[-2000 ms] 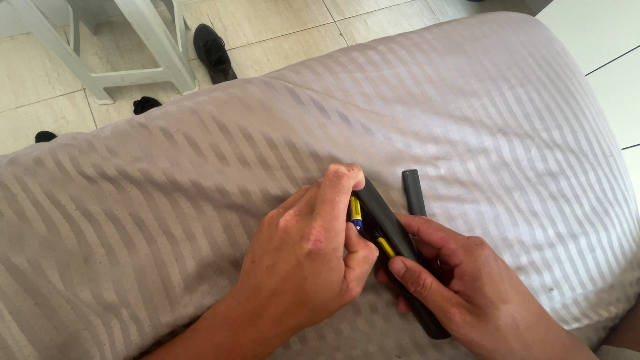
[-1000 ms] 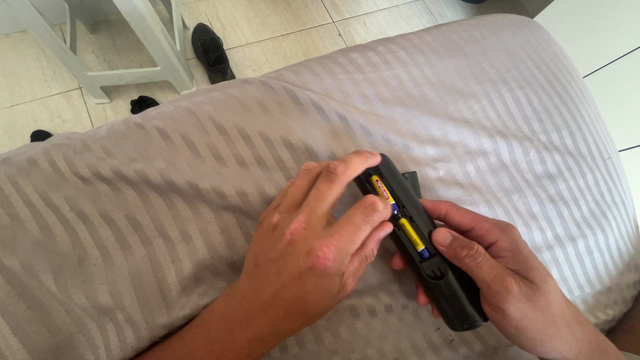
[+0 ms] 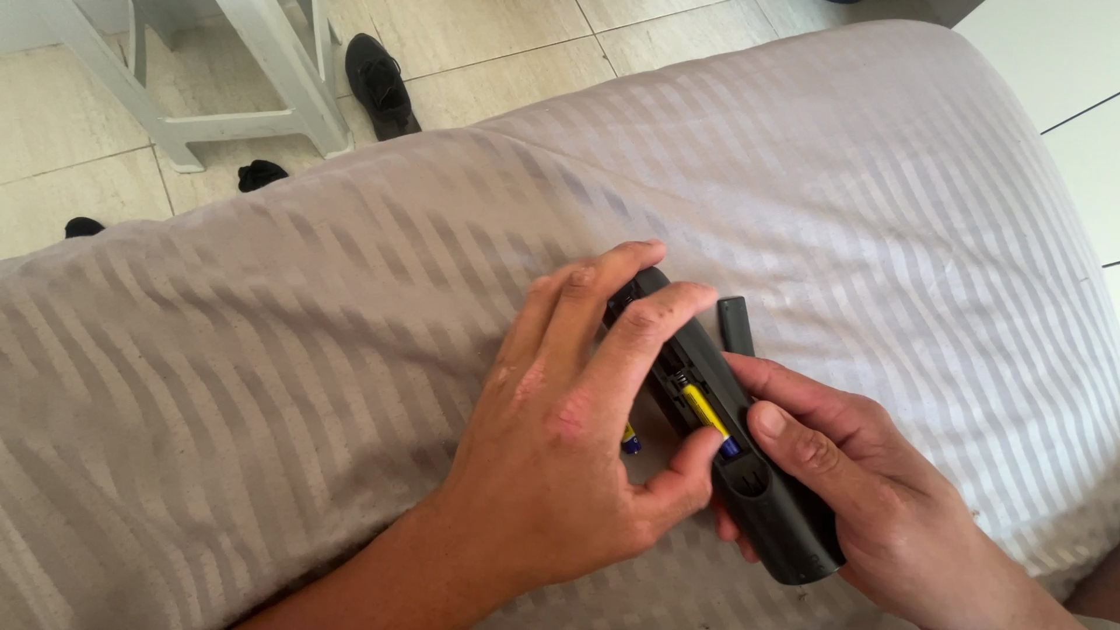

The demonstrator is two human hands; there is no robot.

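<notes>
My right hand [image 3: 875, 481] grips the lower part of a black remote control [image 3: 787, 534], its back facing up and its battery bay uncovered. One yellow and blue battery [image 3: 703, 411] lies in the lower part of the bay, by a coil spring. My left hand [image 3: 577, 411] reaches over the remote's upper end, fingers across it and thumb at the blue end of that battery. Another yellow and blue battery [image 3: 631, 439] shows partly beside my left hand, on the bed cover. A slim black battery cover [image 3: 735, 324] lies on the fabric beyond the remote.
The bed's striped grey-beige cover [image 3: 306, 394] spreads under my hands, with folds and creases. Past its far edge are a pale plastic stool [image 3: 241, 127], a black shoe [image 3: 381, 87] and other dark footwear [image 3: 262, 175] on the tiled floor. White panels stand at the right.
A second ago two batteries sat in the remote's bay; now one is in it and another shows beside my left hand. My left thumb has moved to the battery still inside.
</notes>
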